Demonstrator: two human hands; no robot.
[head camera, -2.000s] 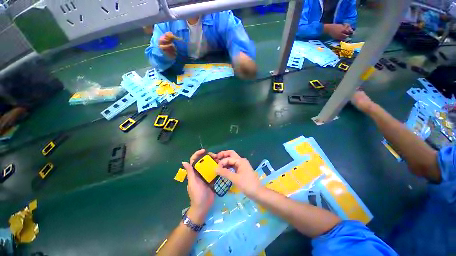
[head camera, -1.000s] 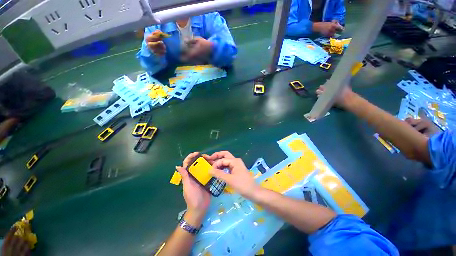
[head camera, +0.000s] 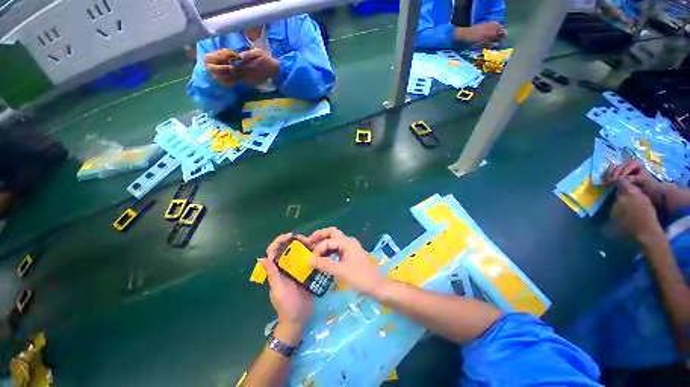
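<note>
My left hand (head camera: 289, 293) holds a black phone housing (head camera: 321, 284) near the middle of the view, its keypad grid showing at the lower right end. A yellow adhesive sticker (head camera: 296, 261) lies over the screen end of the housing. My right hand (head camera: 349, 261) has its thumb and fingertips on the sticker's right edge and the housing's side. A small yellow piece (head camera: 259, 273) shows just left of my left hand. Sticker sheets (head camera: 431, 260) with yellow pieces lie right of my hands. Used light-blue backing sheets (head camera: 344, 340) lie under my hands.
Housings with yellow frames (head camera: 191, 215) lie on the green belt (head camera: 250, 170). A grey post (head camera: 507, 94) stands at right. Two people in blue smocks work across the belt; another person's hands (head camera: 634, 189) hold sheets at right. Crumpled yellow scrap (head camera: 30, 364) lies lower left. A white socket strip (head camera: 91, 30) hangs upper left.
The whole view has shifted, so the belt items sit further left. The neighbour's arm at right has drawn back from the belt to sheets. My hands keep nearly the same hold.
</note>
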